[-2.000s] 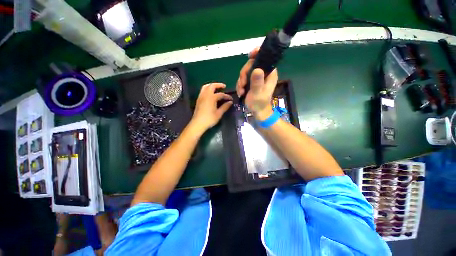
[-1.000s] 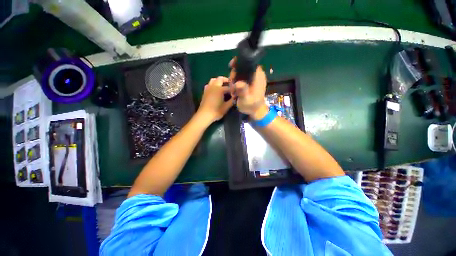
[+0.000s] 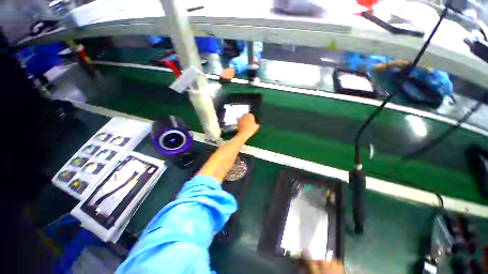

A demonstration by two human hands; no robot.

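Observation:
An open tablet [image 3: 306, 222] with a silver-white plate lies in a black carrying tray [image 3: 271, 217] on the bench. My right hand [image 3: 325, 266] is blurred and cut off by the bottom edge, at this tray's near end; its grip cannot be told. My left hand [image 3: 247, 127] is stretched out over the conveyor, its bent fingers on the near right edge of a second black tray [image 3: 254, 101], which holds another open tablet [image 3: 234, 113]. The electric screwdriver [image 3: 357, 200] hangs upright, right of the near tray, with no hand on it.
My left arm partly hides the screw dish [image 3: 236, 169]. A purple-rimmed device [image 3: 172, 140] and instruction sheets [image 3: 120, 190] are at left. A white post [image 3: 199, 99] stands beside the second tray. People's blue sleeves [image 3: 436, 83] and a further tray [image 3: 354, 82] show across the conveyor. Dark parts [image 3: 464, 241] lie at right.
The view has tilted up. My left hand has gone from the near tray to the tray on the conveyor. My right hand has let go of the screwdriver and moved to the near tray's lower end.

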